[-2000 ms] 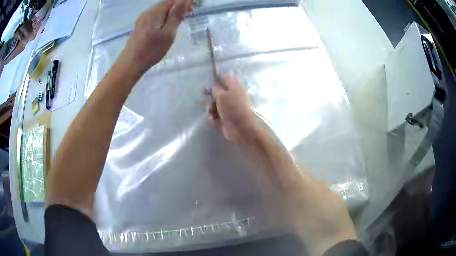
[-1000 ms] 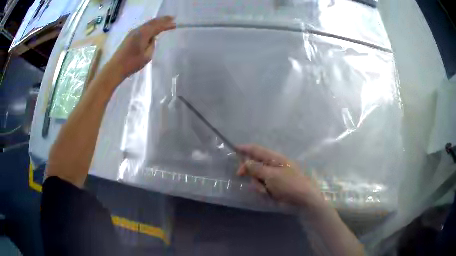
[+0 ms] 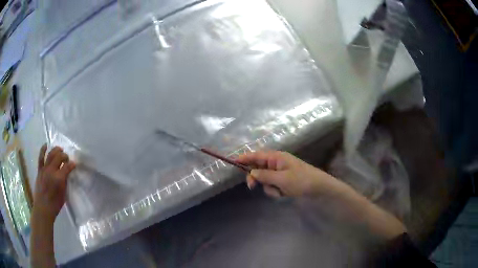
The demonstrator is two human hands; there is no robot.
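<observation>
A stack of large clear plastic bags (image 3: 126, 104) lies flat and tilted across the view, with a row of short white marks along its front edge. My right hand (image 3: 275, 172) holds a thin reddish-brown stick (image 3: 223, 157) near the front edge, over the bags. The stick's tip points left and looks blurred. My left hand (image 3: 54, 175) is at the bags' left edge, fingers bent and slightly apart, with nothing seen in it. No sticker can be made out on either hand or the stick.
A whitish label strip (image 3: 389, 47) hangs at the right table edge. Below it, an open brown carton (image 3: 430, 152) holds crumpled whitish liner (image 3: 388, 172). At far left are a black marker (image 3: 14, 107) and a green-and-white pad (image 3: 15, 188).
The view has swung to the right, bringing the carton and strip into sight. My left hand has moved down along the bags' left edge. My right hand still holds the stick, now near the front edge.
</observation>
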